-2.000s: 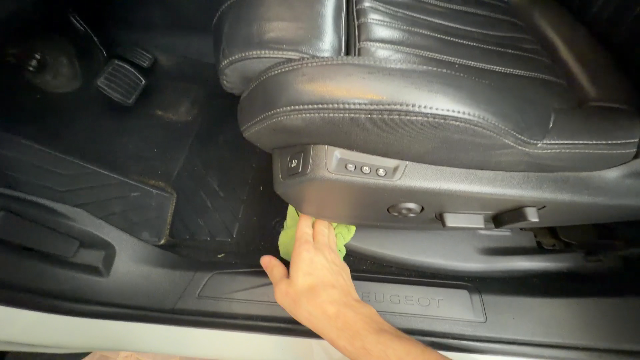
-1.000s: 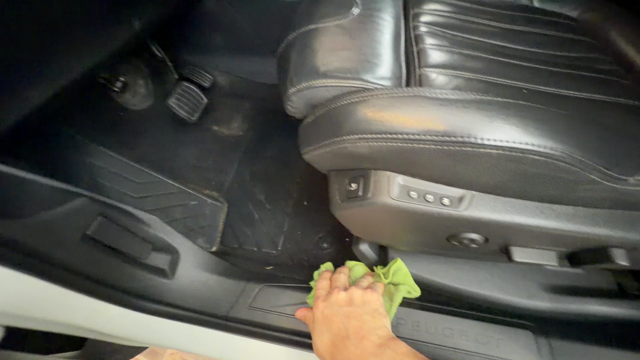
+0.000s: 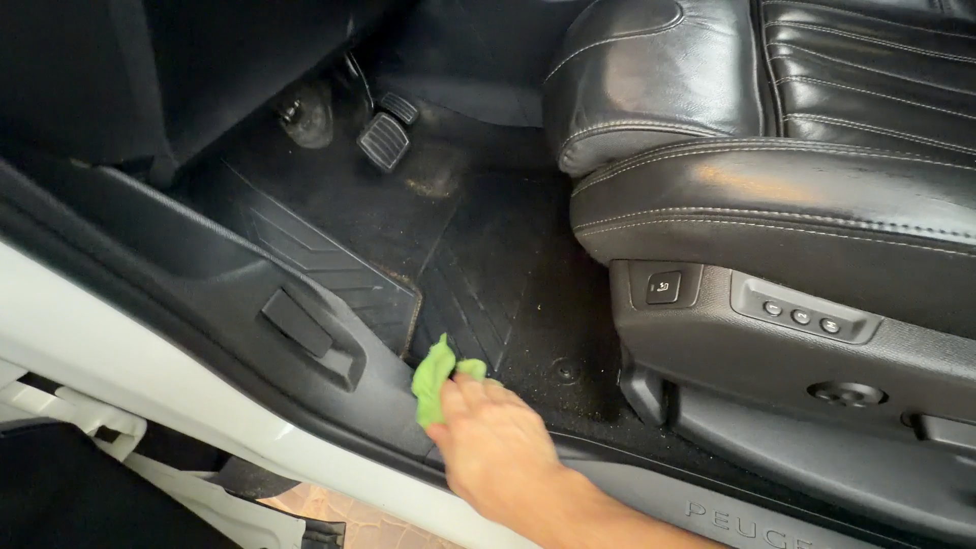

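Note:
My right hand (image 3: 488, 435) reaches in from the lower right, its fingers closed on a crumpled light green cloth (image 3: 433, 381). The cloth lies against the dark plastic door sill trim (image 3: 389, 404), beside the edge of the black floor mat (image 3: 457, 305). Part of the cloth is hidden under the fingers. My left hand is out of view.
Right of the hand stands a black leather car seat (image 3: 686, 183) with side controls (image 3: 801, 314). Pedals (image 3: 383, 141) lie beyond the mat. The Peugeot sill plate (image 3: 717, 511) runs under my forearm; the white body edge (image 3: 213, 396) passes in front.
My right hand, with the green cloth, has moved from beside the seat base leftward along the sill to the trim by the mat. The view has shifted too.

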